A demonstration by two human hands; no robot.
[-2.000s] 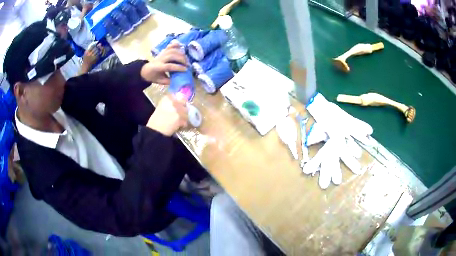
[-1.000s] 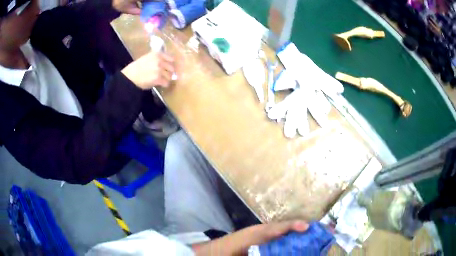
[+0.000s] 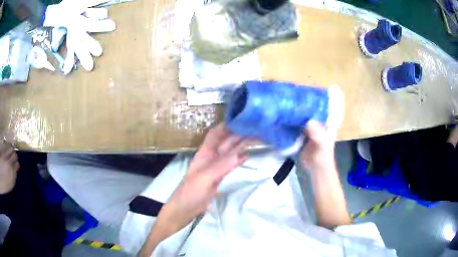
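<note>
A blue shorts part is held above the bench's near edge, lying sideways. Its dark open end faces left and its whitish frilled hem is at the right. My right hand is shut on its lower right side near the hem. My left hand is at its lower left, fingers just under the open end; blur hides whether it grips. The tan press pad is above and behind the part, over white sheets.
Two blue shorts parts stand on the bench at the right. White gloves, a small white bottle and a white packet lie at the left. Neighbours' seated bodies show at both sides. The green belt edge is at the top right.
The view has swung right, from the neighbour at the left to the press area. The blue part is now in front of me, with my right hand on it. The gloves now show at the upper left.
</note>
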